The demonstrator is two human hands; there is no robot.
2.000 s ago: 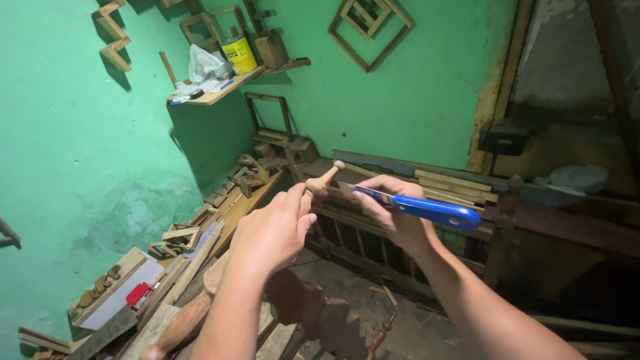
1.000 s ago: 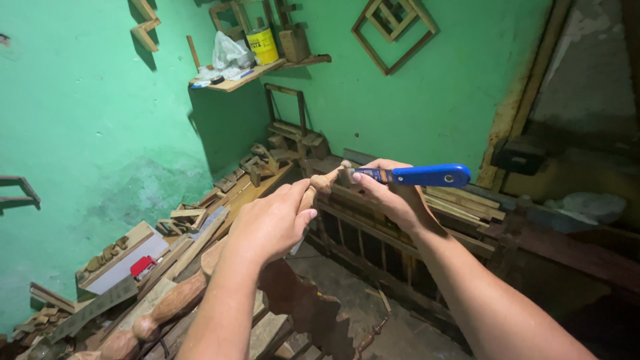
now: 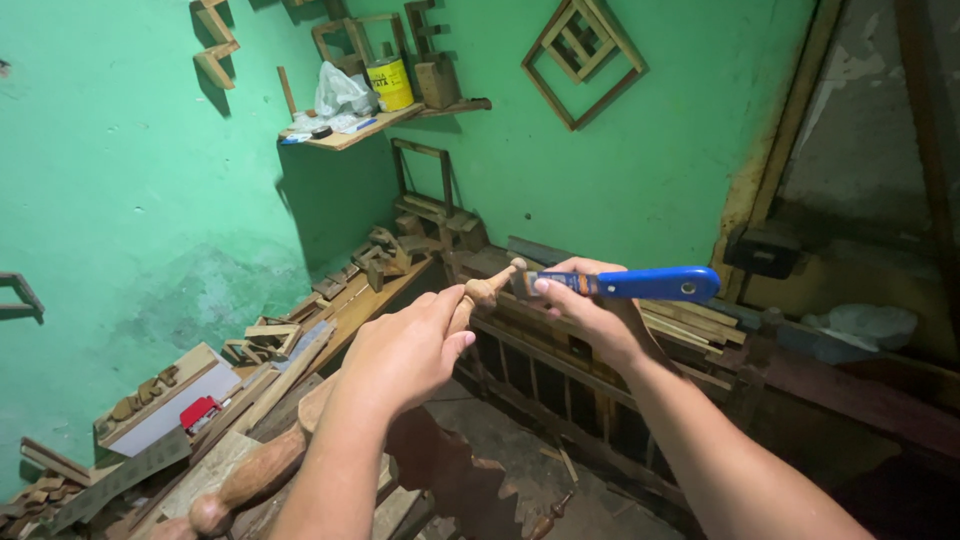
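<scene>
My left hand (image 3: 409, 349) is closed around a turned wooden spindle (image 3: 481, 292), whose thin knobbed end points up and away to the right. In my right hand (image 3: 585, 300) is a putty knife with a blue handle (image 3: 660, 284), held by its blade near the handle. The blade's edge lies at the narrow neck of the spindle, just below the small end knob; whether it touches cannot be told. A thicker turned wooden post (image 3: 262, 469) runs below my left forearm at the lower left.
Wood offcuts and small frames crowd a bench (image 3: 367, 307) along the wall. A shelf (image 3: 375, 131) holds a yellow can (image 3: 391, 84) and a plastic bag (image 3: 341, 91). Wooden strips (image 3: 686, 326) lie behind my right hand. A red object (image 3: 199, 412) sits at left.
The putty knife's handle, which sloped down to the right two seconds ago, now lies nearly level. Both hands keep their hold.
</scene>
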